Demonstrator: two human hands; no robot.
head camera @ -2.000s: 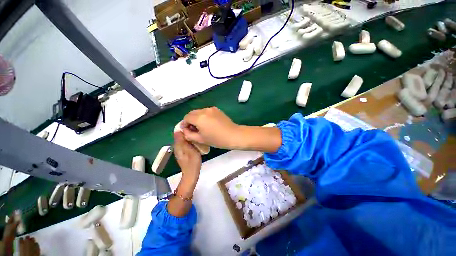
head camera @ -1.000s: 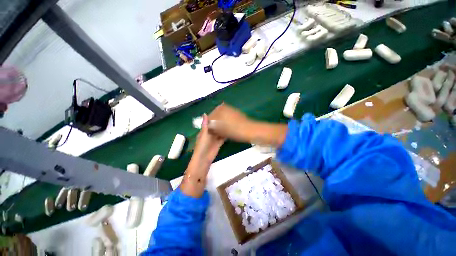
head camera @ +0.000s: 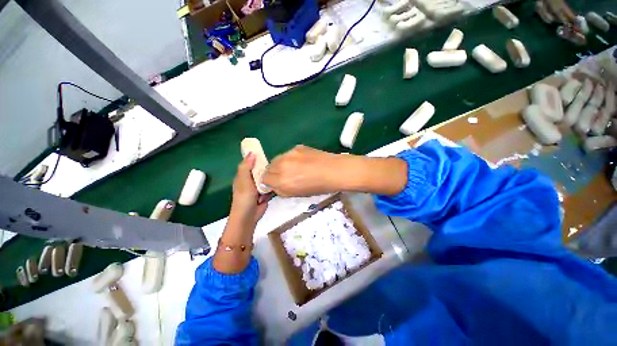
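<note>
A cream device body (head camera: 255, 161) stands out of my left hand (head camera: 245, 186), which grips it around its lower part over the near edge of the belt. My right hand (head camera: 289, 173) is against the lower end of the body, its fingers bent in; whether it holds a small part is hidden. A shallow cardboard parts box (head camera: 325, 247) full of small white pieces sits on the white bench below my hands.
The green conveyor belt (head camera: 298, 115) carries spaced cream bodies. Housings are heaped at the right (head camera: 575, 108) and lie at the lower left (head camera: 120, 301). A grey frame post (head camera: 101, 226) crosses the left. Another person's hand (head camera: 558, 13) reaches in at the upper right.
The cream body now shows upright in my left hand; my right hand has moved down to its lower end. The belt's bodies have shifted left and down in view.
</note>
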